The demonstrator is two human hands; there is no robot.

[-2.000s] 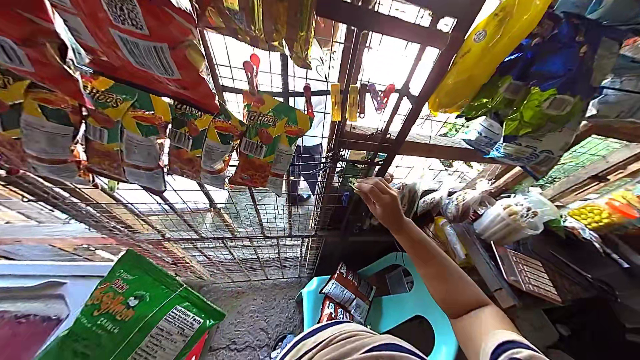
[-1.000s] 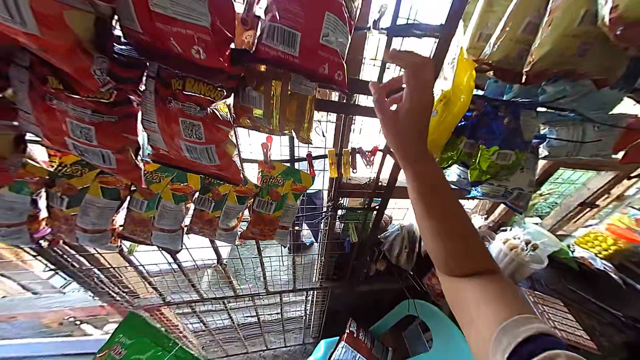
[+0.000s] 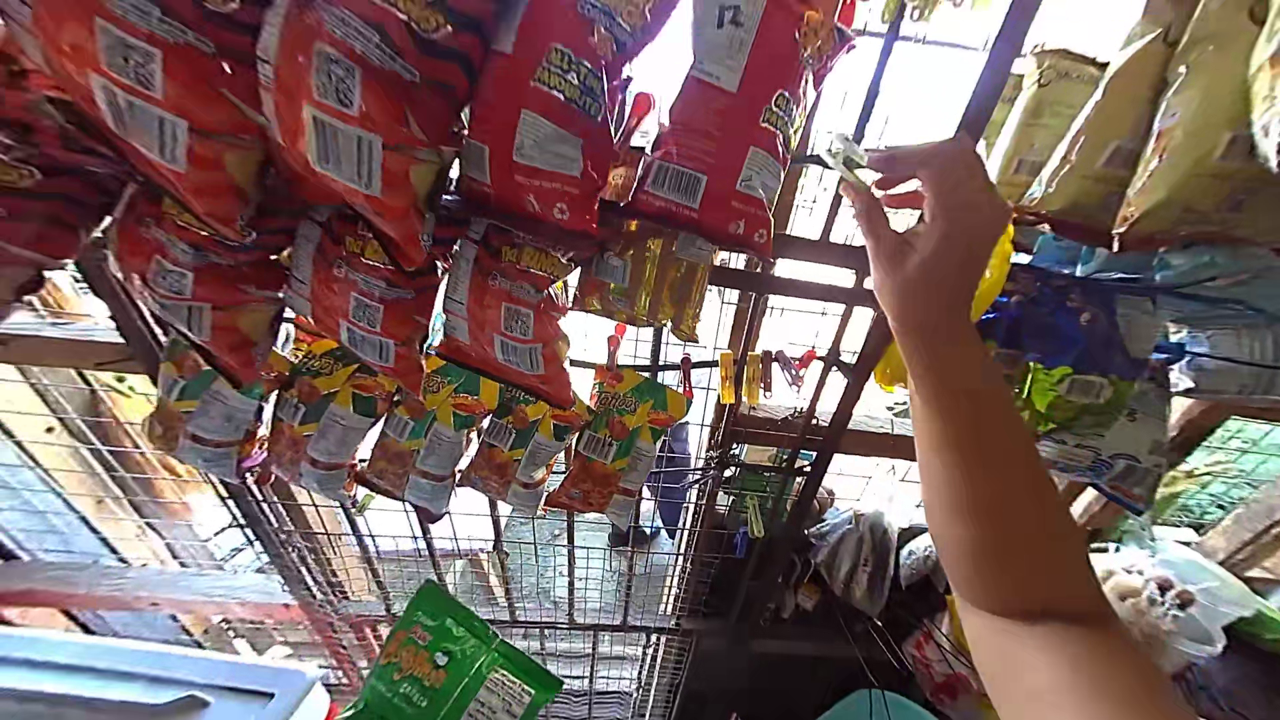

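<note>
My right hand (image 3: pixel 930 235) is raised at the upper right, with a small pale clip (image 3: pixel 845 155), apparently a clothespin, pinched between thumb and fingers. It is just right of a hanging red snack bag (image 3: pixel 715 130). Lower down, red and yellow clothespins (image 3: pixel 740 378) sit on a line against the wire mesh. A green snack bag (image 3: pixel 450 665) stands tilted at the bottom; what supports it is out of sight. My left hand is outside the view.
Rows of red snack bags (image 3: pixel 350 120) and smaller green-and-yellow packs (image 3: pixel 620 440) hang at the left and centre. Pale yellow bags (image 3: pixel 1180 150) hang at the right. Dark bars and wire mesh (image 3: pixel 560 560) stand behind. A light-coloured lid or box edge (image 3: pixel 150 680) is at the lower left.
My right hand has risen from beside the mesh, below the line of clothespins, to the level of the upper red bags. The view has tilted upward.
</note>
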